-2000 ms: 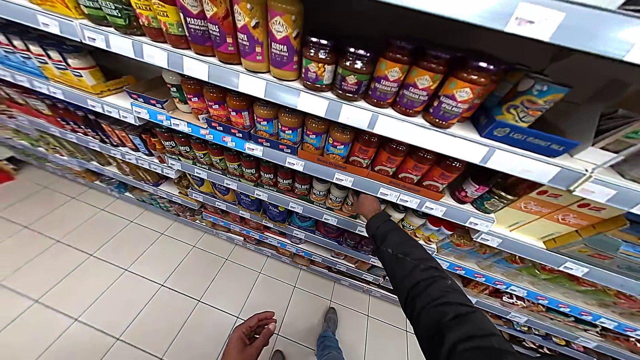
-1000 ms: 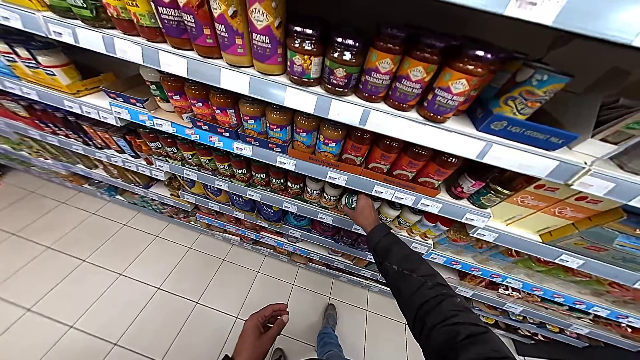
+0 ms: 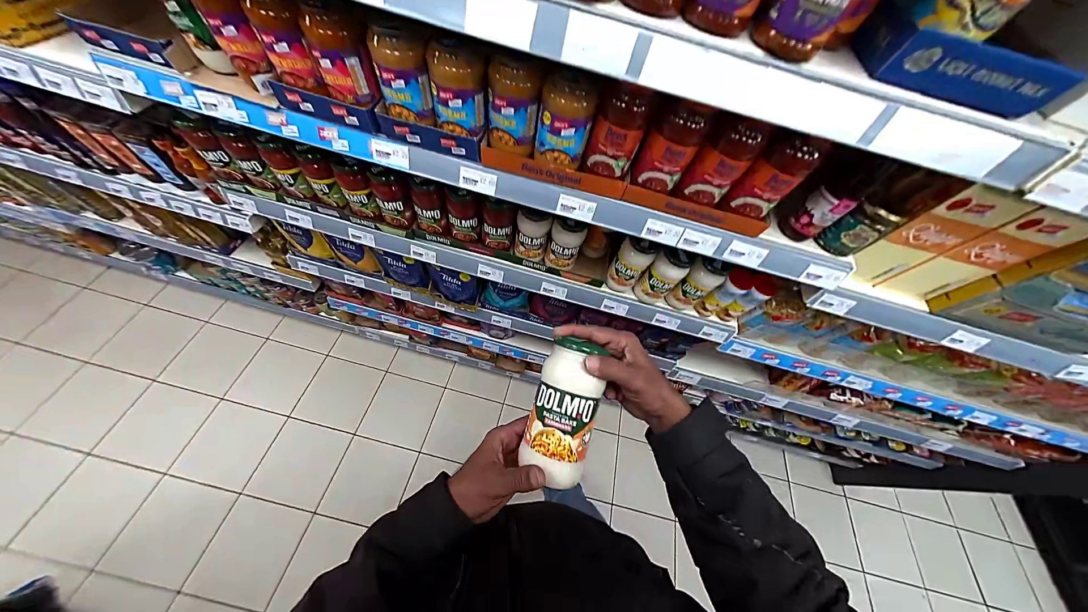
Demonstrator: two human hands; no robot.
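A glass jar of white Dolmio pasta bake sauce (image 3: 557,416) with a green lid is held between both hands in front of my body, slightly tilted, its label facing up toward me. My right hand (image 3: 629,374) grips it around the lid and upper side. My left hand (image 3: 495,472) holds its lower left side, the thumb across the base. Behind the jar, a shelf carries more white Dolmio jars (image 3: 563,244), and others of the same kind (image 3: 663,276) stand to their right. A gap with one jar set farther back lies between these groups.
Higher shelves hold sauce jars (image 3: 512,102) and a blue carton (image 3: 960,68). Red Dolmio jars (image 3: 391,204) stand along the middle shelf, with blue Tilda packs (image 3: 404,270) below. Price labels line the shelf edges. Pale floor tiles (image 3: 212,408) spread out at the left, and a dark object (image 3: 1054,527) is at the lower right.
My right hand has come back from the shelf with a jar, and my left hand now holds it too. The view has shifted closer to the middle shelves.
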